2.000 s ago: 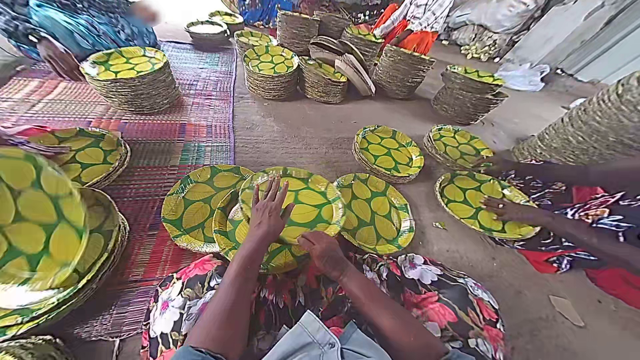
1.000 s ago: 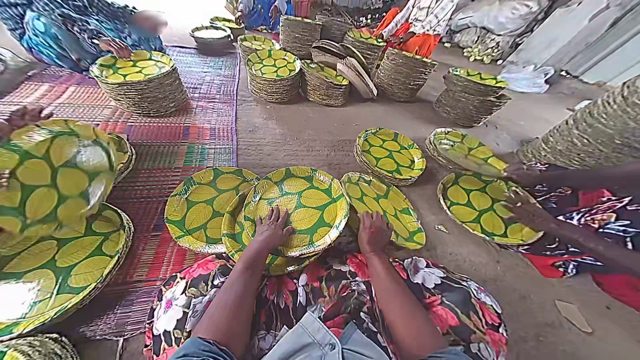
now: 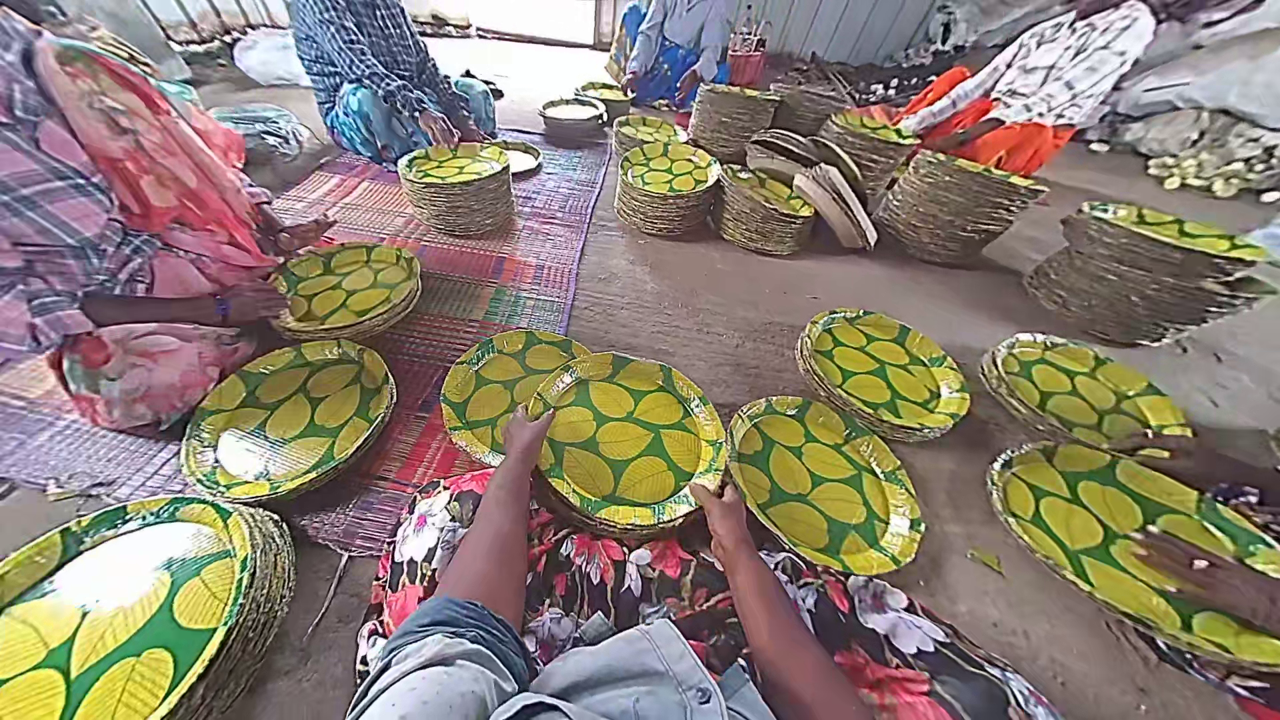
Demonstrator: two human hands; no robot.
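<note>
A round plate with a yellow leaf print on green (image 3: 632, 440) rests over my lap, on top of at least one more plate. My left hand (image 3: 524, 435) grips its left rim, and my right hand (image 3: 722, 512) pinches its lower right rim. Behind my left hand lies another leaf-print plate (image 3: 495, 385), partly covered by the one I hold. A further leaf-print plate (image 3: 825, 487) lies just right of my right hand, on the floor and against the floral cloth (image 3: 600, 580) over my legs.
Stacks of plates (image 3: 290, 420) stand at the left beside a seated person (image 3: 140, 240) and a woven mat (image 3: 530, 240). More plate stacks (image 3: 668, 190) stand ahead. At the right, a co-worker's hand (image 3: 1215, 575) is over a large plate (image 3: 1100, 520); another short stack (image 3: 882, 375) sits nearer.
Both my hands have gone from lying flat on the plates to gripping the rim of the middle one. The view has turned somewhat left. The person at the left no longer holds up a plate.
</note>
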